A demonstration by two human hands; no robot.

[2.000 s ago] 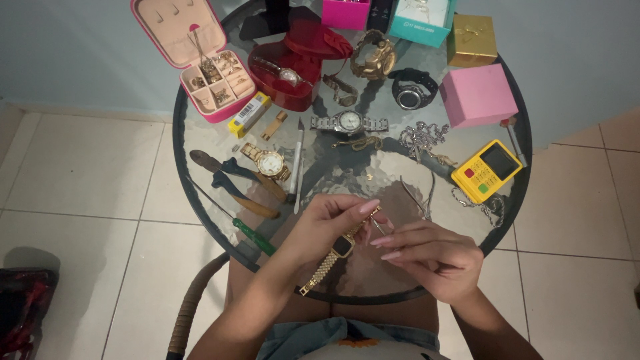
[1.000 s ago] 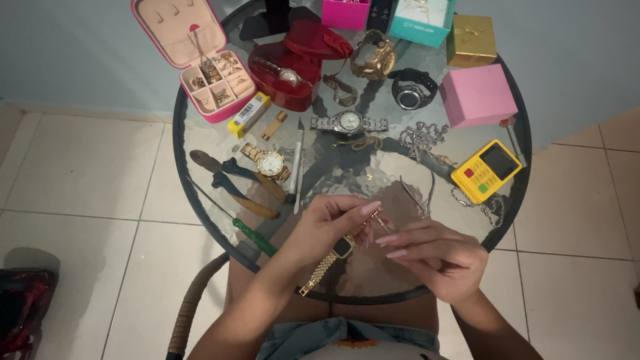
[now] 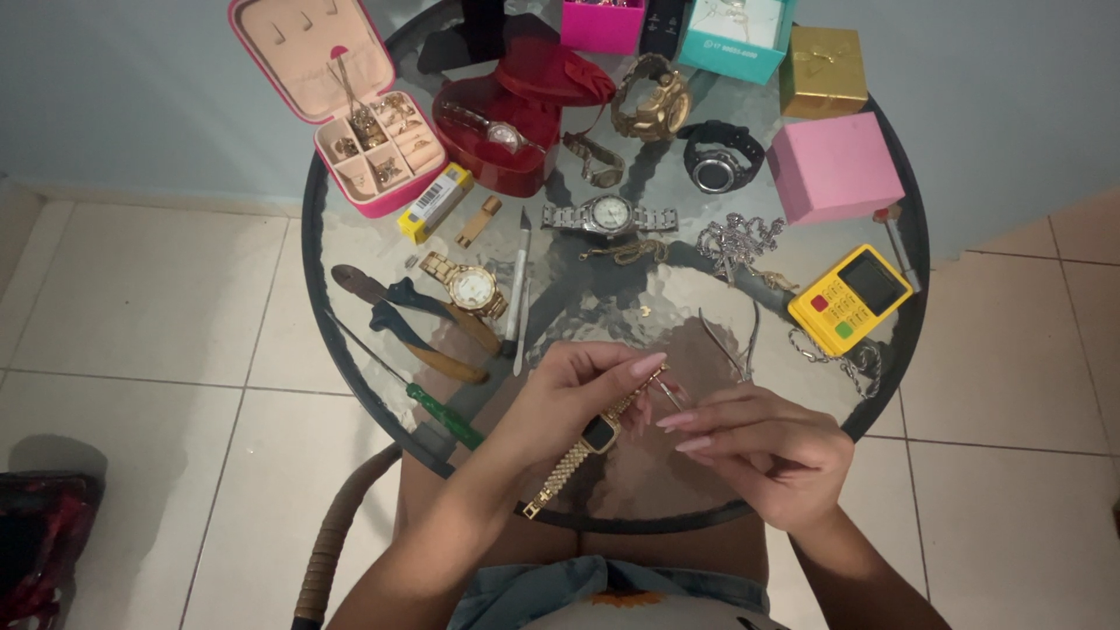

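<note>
My left hand (image 3: 582,394) grips a gold-coloured wristwatch (image 3: 600,433) with a square dark face, pinching one end of its band between thumb and fingers; the other end hangs toward the table's near edge. My right hand (image 3: 761,446) holds a thin metal tool (image 3: 671,395), its tip at the pinched band end. Just beyond, a tiny gold-coloured piece (image 3: 646,311) lies on the glass. A pair of tweezers (image 3: 731,346) rests beyond my right hand. To the left are a green-handled screwdriver (image 3: 442,416), pliers (image 3: 420,324) and a craft knife (image 3: 521,293).
The round glass table (image 3: 311,227) also bears a gold watch (image 3: 472,287), a silver watch (image 3: 611,214), a black watch (image 3: 717,168), chains (image 3: 739,241), a yellow card reader (image 3: 850,299), a pink jewellery case (image 3: 381,206), a red heart-shaped box (image 3: 516,179) and a pink box (image 3: 836,166).
My right hand has shifted slightly along with the thin tool. My left hand keeps its grip on the gold-coloured watch, nearly still.
</note>
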